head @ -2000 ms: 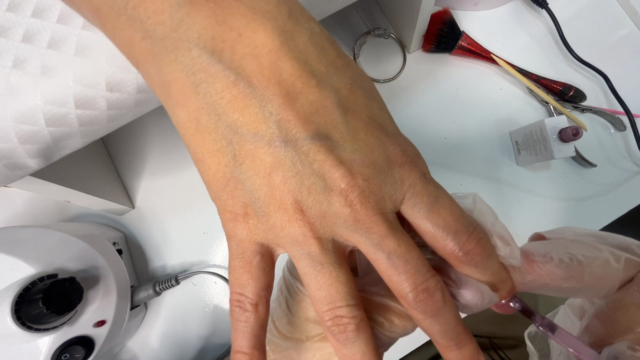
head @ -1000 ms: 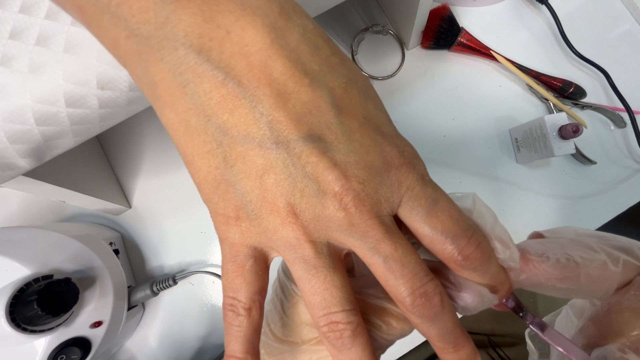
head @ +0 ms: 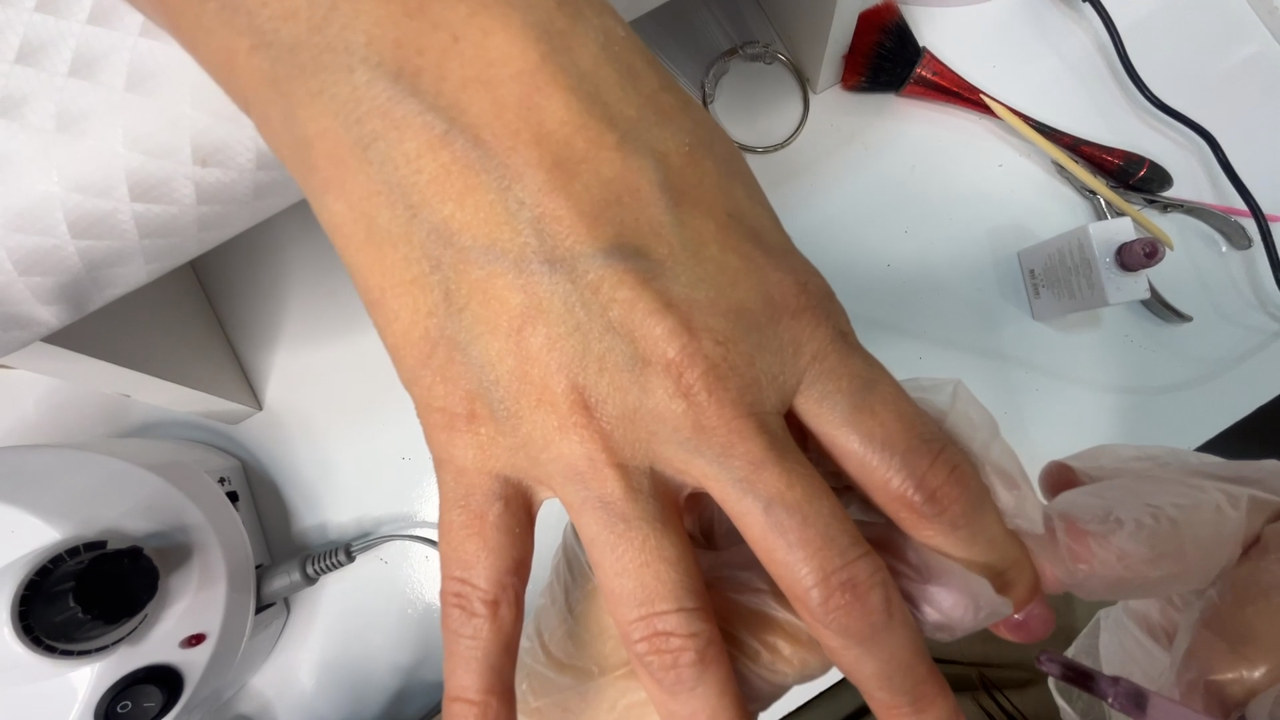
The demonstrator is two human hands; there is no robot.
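Another person's bare hand point(head: 600, 300) reaches in from the top, palm down with fingers spread. My left hand point(head: 740, 620), in a translucent glove, is beneath it and grips its index finger near the tip; the fingers above partly hide my grip. That finger's nail point(head: 1030, 622) looks glossy pink. At the lower right, my gloved right hand point(head: 1220, 620) holds a nail polish brush point(head: 1110, 688) with purple polish on its tip, just below the nail and apart from it. One of my right fingers lies beside the fingertip. The frame cuts off part of both my hands.
A white nail drill unit point(head: 130, 530) with a cable stands at lower left, below a quilted white cushion point(head: 120, 150). A metal ring point(head: 757, 97) lies top centre. Upper right are a red-handled brush point(head: 1040, 125), wooden stick point(head: 1075, 170), metal nippers point(head: 1205, 220), white polish bottle point(head: 1075, 270) and black cable point(head: 1165, 110).
The polish brush, at the index fingernail in the earlier frames, is now below it and apart from it. My left hand and the other person's hand have hardly moved.
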